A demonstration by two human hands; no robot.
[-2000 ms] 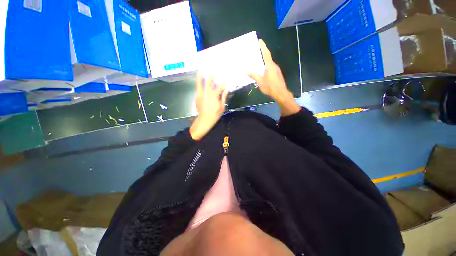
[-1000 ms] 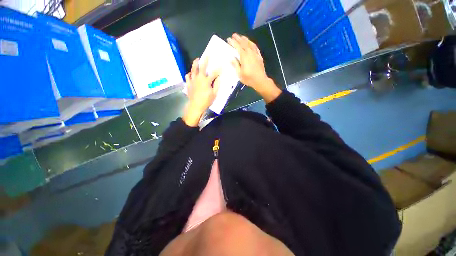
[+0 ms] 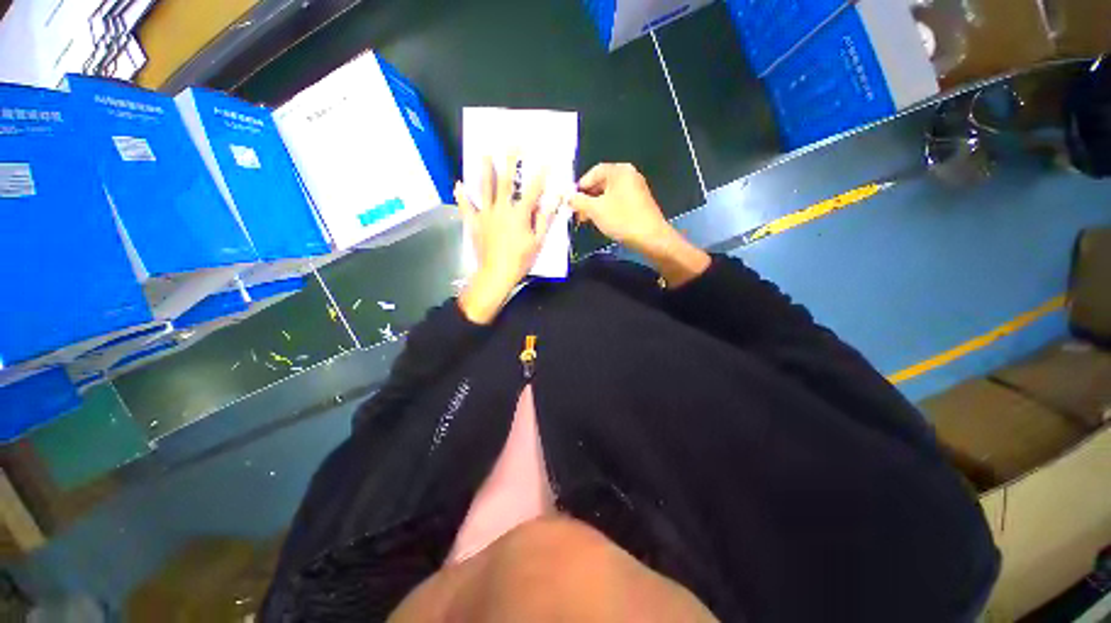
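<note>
A retail carton (image 3: 521, 132) stands on the dark green bench close to my body, with a narrow white face up that bears small dark print. My left hand (image 3: 502, 231) lies flat on that face with the fingers spread, covering part of it. My right hand (image 3: 619, 205) is at the carton's right edge, thumb and forefinger pinched together there. Whether a small piece is between those fingertips is too small to tell. The carton's other faces are mostly hidden.
Closed blue and white cartons (image 3: 183, 183) stand in a row at the left, the nearest with a white face (image 3: 353, 140) towards me. Open cartons (image 3: 841, 73) stand at the upper right. Small yellow and white scraps (image 3: 286, 361) lie on the bench (image 3: 548, 55) at left. Brown boxes are at lower right.
The carton has turned so its narrow printed face is up and roughly upright in view. My left hand has flattened on it. My right hand has moved from its top to its right edge.
</note>
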